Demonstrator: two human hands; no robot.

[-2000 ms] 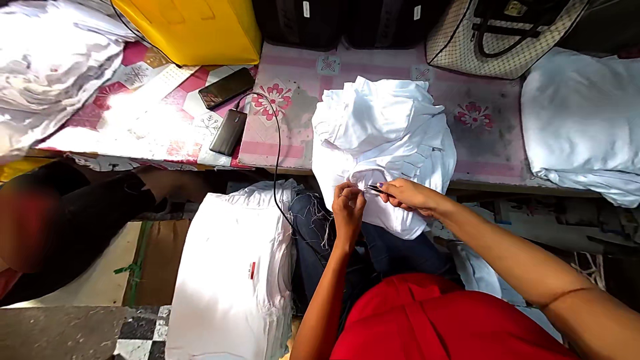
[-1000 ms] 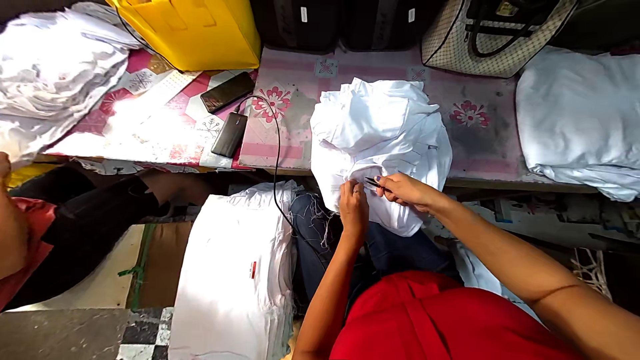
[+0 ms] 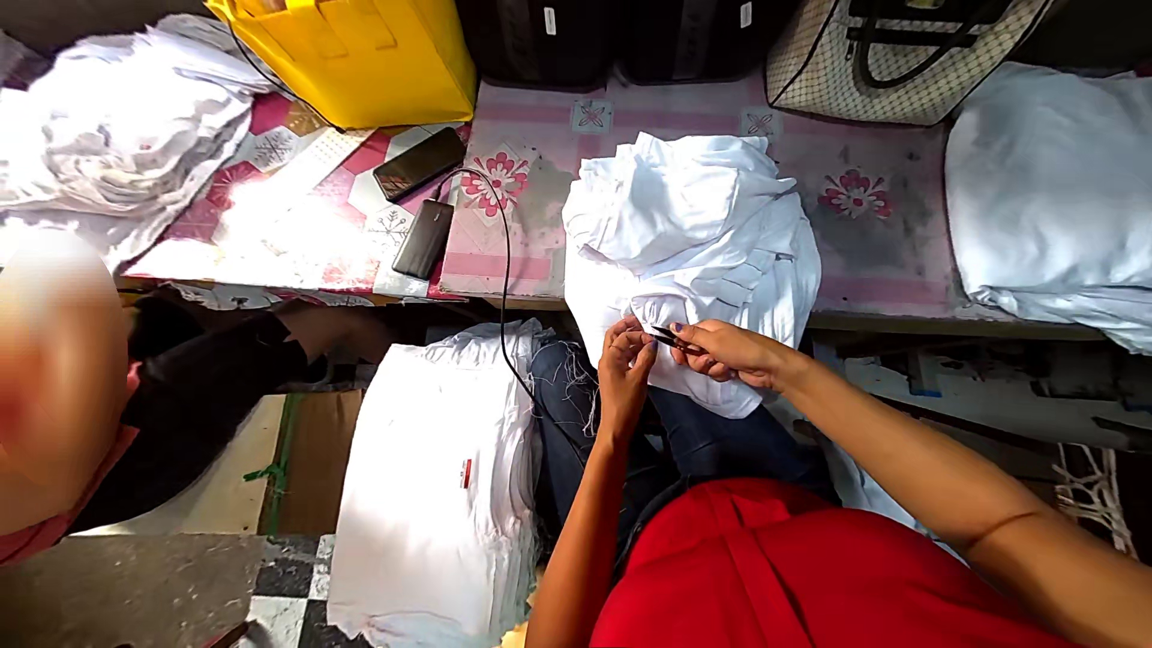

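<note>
A heap of white fabric garments lies at the table's front edge and hangs down over my lap. My right hand holds small dark thread snips at the heap's lower part, their tips pointing left. Just left of those tips, my left hand has its thumb and fingers pinched together at the white cloth; whatever lies between them is too small to make out. Loose thread ends cling to my dark trousers below the left hand.
A tall stack of white garments stands left of my legs. On the table are a smartphone, a power bank with a cable, a yellow bag, a checked handbag and more white cloth. Another person sits at the left.
The person at the left has shifted and leans further into view. My hands remain at the same part of the white heap, with the snips still in my right hand.
</note>
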